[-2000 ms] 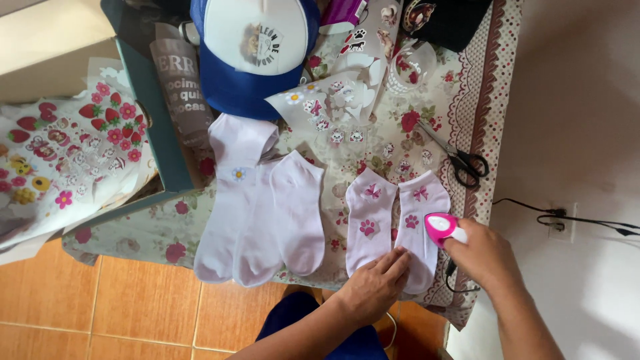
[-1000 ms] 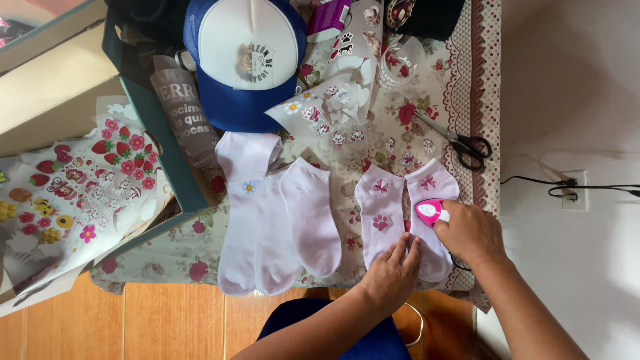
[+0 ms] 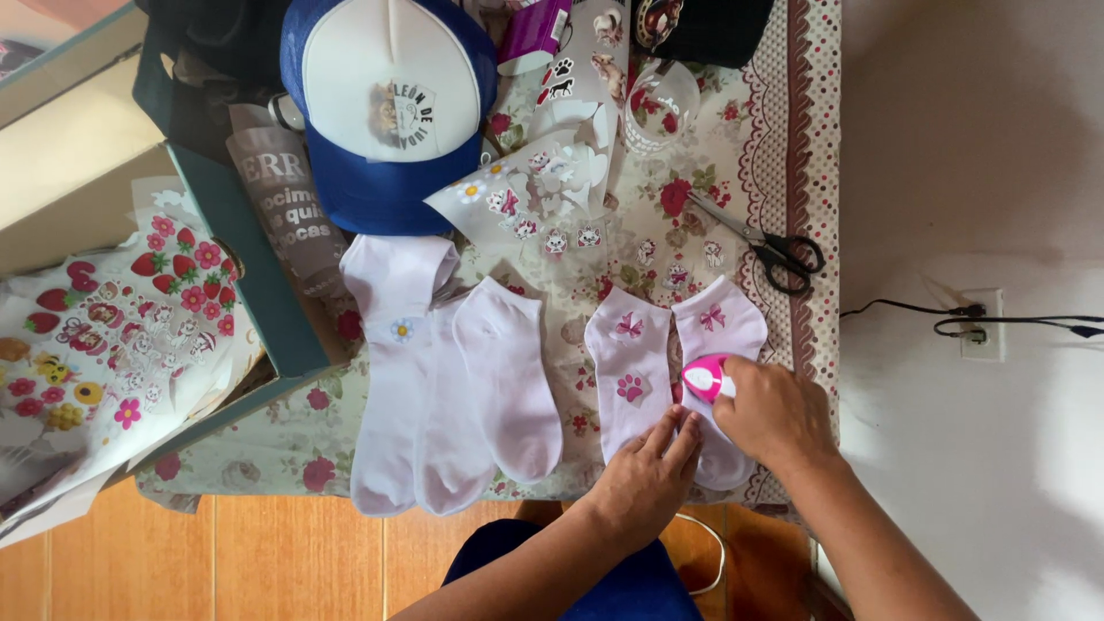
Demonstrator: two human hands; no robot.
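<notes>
Two white ankle socks lie side by side. The left one (image 3: pixel 634 345) shows a pink bow and a pink paw print; the right one (image 3: pixel 720 319) shows a bow, its middle covered by a small pink-and-white mini iron (image 3: pixel 707 378). My right hand (image 3: pixel 774 412) grips that iron and holds it on the sock. My left hand (image 3: pixel 649 479) rests flat, fingertips at the inner edges of both socks, below the iron. Further left lie several more white socks (image 3: pixel 509 379), one with a blue daisy (image 3: pixel 403 329). Cut transfer stickers (image 3: pixel 677 276) lie above the pair.
Black-handled scissors (image 3: pixel 780 254) lie at the upper right. A blue-and-white cap (image 3: pixel 392 95), a printed transfer sheet (image 3: pixel 526 194) and a clear film ring (image 3: pixel 662 108) are at the top. An open box (image 3: pixel 250 259) with sticker sheets (image 3: pixel 129 336) stands left. Cords run to a wall outlet (image 3: pixel 981 325).
The view has shifted slightly. My right hand keeps the iron on the right sock, and my left hand stays at the lower part of the pair.
</notes>
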